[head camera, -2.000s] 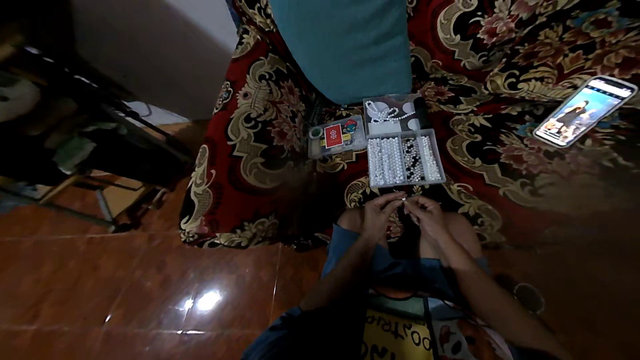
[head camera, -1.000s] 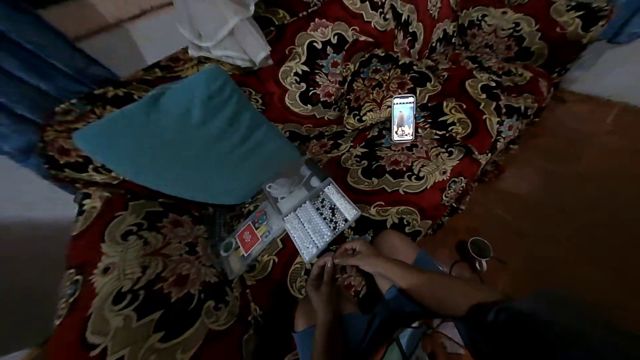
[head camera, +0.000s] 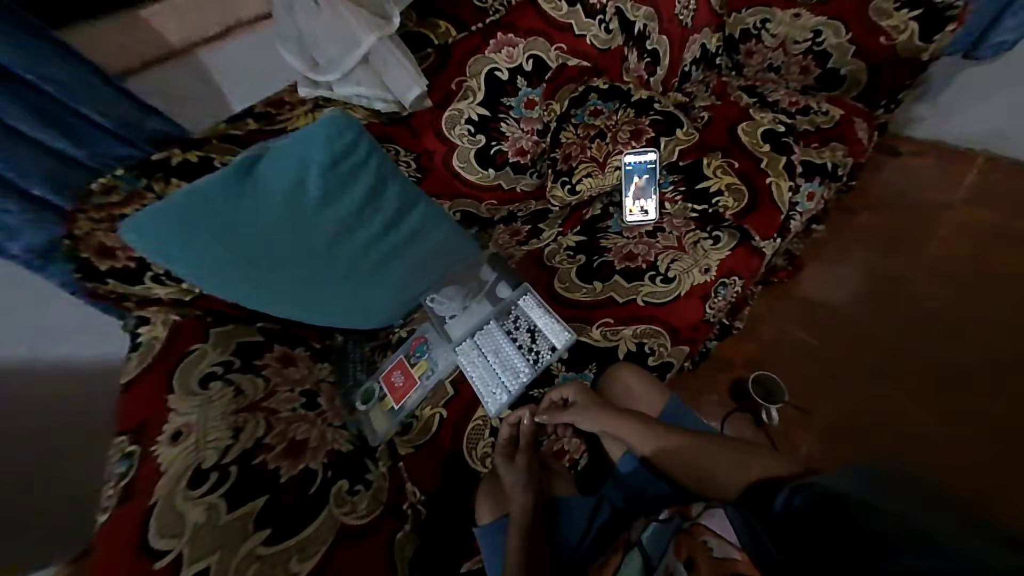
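My left hand (head camera: 518, 452) and my right hand (head camera: 578, 406) meet at the fingertips above my lap, just below a plastic compartment box (head camera: 516, 346). Whatever is between the fingertips is too small and dark to make out. Rows of white beads (head camera: 496, 356) fill most of the box, with a section of black and white beads (head camera: 530, 334) among them. Its clear lid (head camera: 468, 296) is raised at the far side, with white pieces behind it. Left of the box lies a clear plastic case (head camera: 412, 382) holding a red card (head camera: 399, 382) and small coloured items.
A teal cushion (head camera: 312, 232) lies behind the boxes on the floral sofa cover (head camera: 264, 424). A lit smartphone (head camera: 640, 186) rests farther back. White cloth (head camera: 352, 56) is at the top. On the tiled floor at right stands a cup (head camera: 767, 390), with a dark cable near it.
The view has swung far to the right since the oldest frame. My hands stay together at the fingertips near the bead box.
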